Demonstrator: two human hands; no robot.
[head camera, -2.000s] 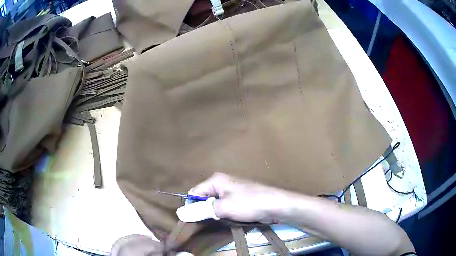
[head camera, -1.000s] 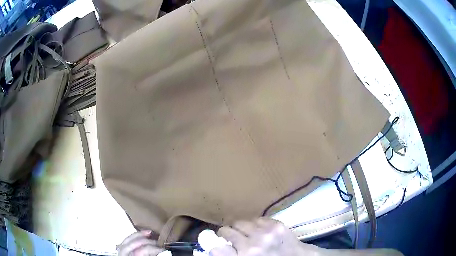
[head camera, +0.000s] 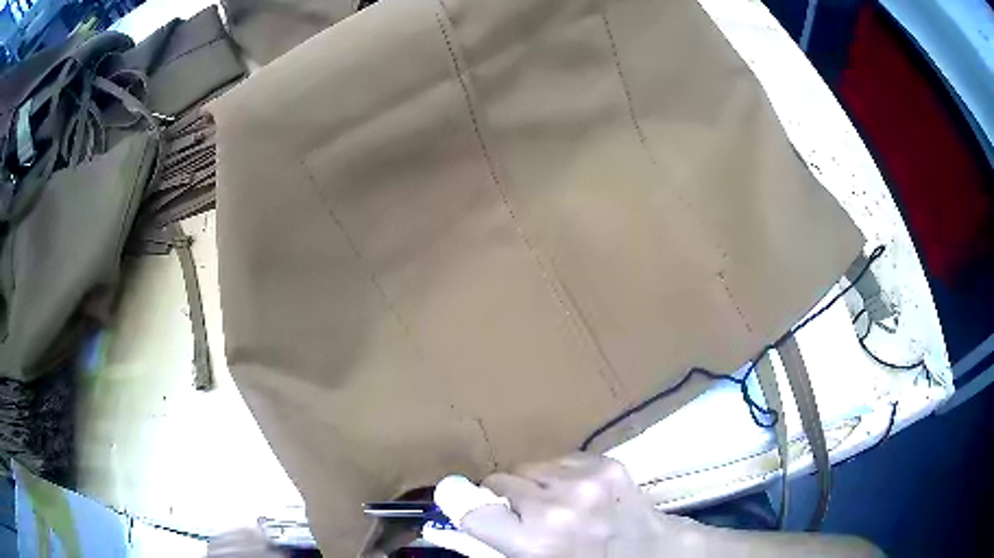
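Observation:
The tan-brown tote bag body (head camera: 480, 240) lies flat over most of the table, with dashed stitch lines showing. My right hand (head camera: 567, 507), with white wraps on its fingers, is at the near edge of the bag. It holds the thread snips (head camera: 398, 509), whose dark metal blades point left at the bag mouth; a bit of blue grip shows. My left hand (head camera: 242, 543) is blurred and cut off by the bottom edge, left of the bag's near corner; what its fingers do is hidden.
Black cord (head camera: 752, 381) loops along the bag's near right edge. Brown straps (head camera: 807, 436) hang over the table's near edge. Brown bags (head camera: 76, 240) and thin loose straps (head camera: 185, 169) are piled on the left. A single strap (head camera: 196, 316) lies on the pale table (head camera: 142, 403). Red shows beyond the right edge.
My right hand with the snips has moved down to the bag mouth. My left hand has moved left, away from the bag's near corner. The bag has shifted and turned slightly.

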